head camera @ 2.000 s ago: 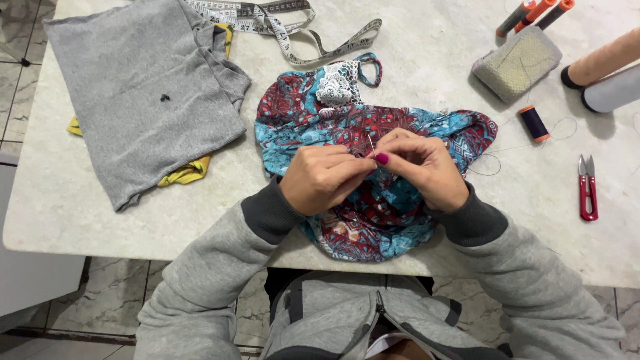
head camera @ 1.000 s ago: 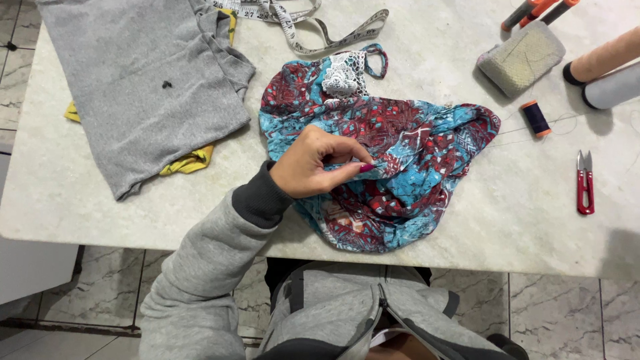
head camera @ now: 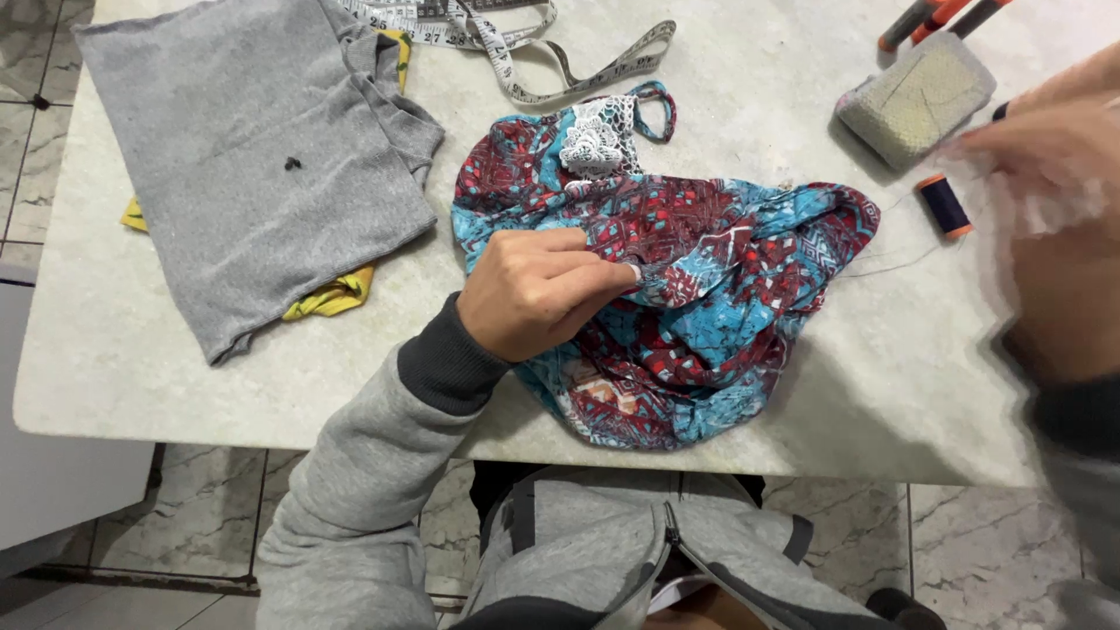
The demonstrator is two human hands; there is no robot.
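Observation:
My left hand (head camera: pixel 547 293) pinches a fold of the patterned red and blue garment (head camera: pixel 726 306), which lies bunched near the table's front edge. White lace (head camera: pixel 599 140) and a thin fabric loop (head camera: pixel 658 112) show at the garment's top. My right hand (head camera: pixel 1063 201) is a blur at the right, raised over the table beside the spool of dark thread (head camera: pixel 945 207); whether it holds anything cannot be made out. A fine thread runs on the tabletop between garment and spool.
A folded grey cloth (head camera: pixel 254 166) lies at the left over a yellow fabric (head camera: pixel 332 296). Behind the garment curls a measuring tape (head camera: pixel 569 83). A pincushion (head camera: pixel 916 98), orange-capped spools (head camera: pixel 938 17) and a large thread cone (head camera: pixel 1072 74) stand back right.
My right hand, at the garment beside my left two seconds ago and out of sight one second ago, is now at the right near the spool. My left hand stays on the garment.

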